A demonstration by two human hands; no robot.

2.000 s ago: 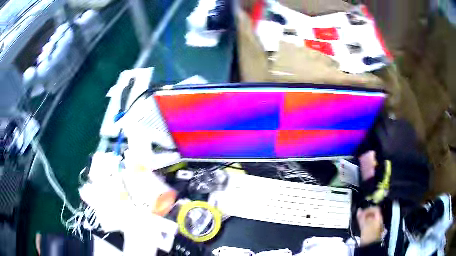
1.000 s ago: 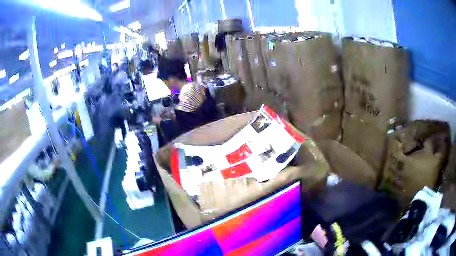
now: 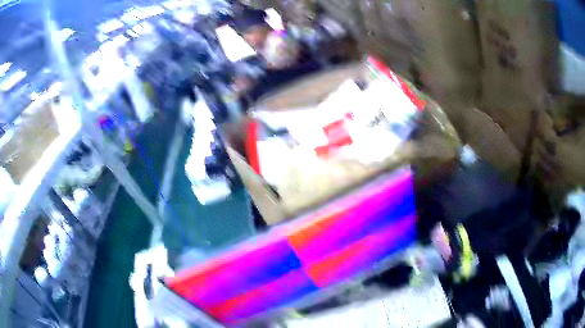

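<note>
The picture is strongly blurred. The wide monitor (image 3: 308, 256) stands tilted in view at the lower middle, with four panes of red, magenta and blue. The white keyboard (image 3: 391, 311) lies below it, cut off by the bottom edge. My left hand is not in view. A small, blurred, skin-toned patch at the bottom edge, right of the keyboard, may be part of my right hand (image 3: 471, 321); its fingers and anything in it cannot be made out.
A large open carton (image 3: 256, 192) with red-and-white printed sheets stands behind the monitor. The green-matted line (image 3: 224, 224) runs at left, with white units on it. A person (image 3: 282, 54) is beyond the carton. Blurred white-and-black units (image 3: 568, 256) are at right; tall brown cartons stand behind.
Since two seconds ago the view has swung up from the bench to the hall. Over the last second it has dipped a little, bringing the monitor and keyboard higher in view.
</note>
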